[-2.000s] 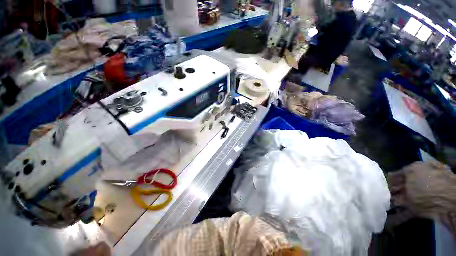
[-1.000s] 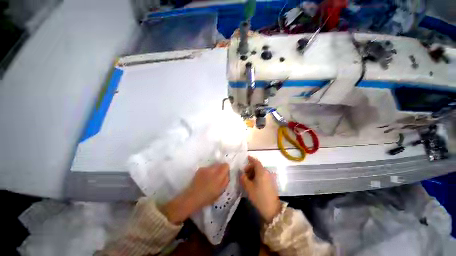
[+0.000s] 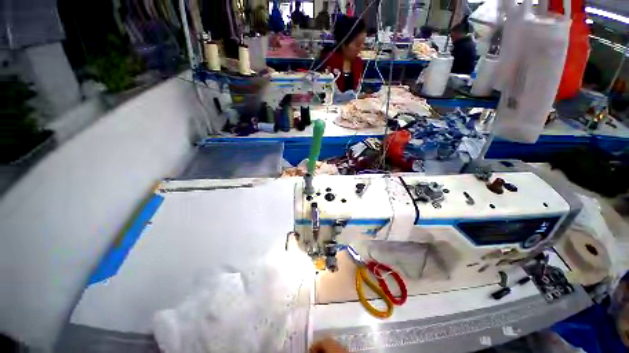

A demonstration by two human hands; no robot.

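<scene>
A white eyelet fabric piece (image 3: 231, 314) lies on the white machine table (image 3: 207, 214), left of and in front of the needle area, and runs off the lower edge. The industrial sewing machine (image 3: 441, 207) stands behind it with its needle end lit. The presser foot and needle (image 3: 323, 260) are small and washed out by the light. Scissors (image 3: 378, 281) with one red and one yellow handle loop lie right of the needle. A small part of my right hand (image 3: 329, 345) shows at the bottom edge, cut off, beside the fabric. My left hand is out of the picture.
A cream roll (image 3: 585, 249) and small metal parts (image 3: 552, 277) lie at the machine's right end. A blue bin (image 3: 586, 331) is at the lower right. Behind, another table holds blue cloth (image 3: 448, 131) and beige cloth (image 3: 379, 107). A person in red (image 3: 348, 62) sits beyond it.
The view has tilted up, showing the opposite tables and a person. Both hands, seen on the fabric a second ago, have dropped to or past the bottom edge. The scissors still lie by the needle.
</scene>
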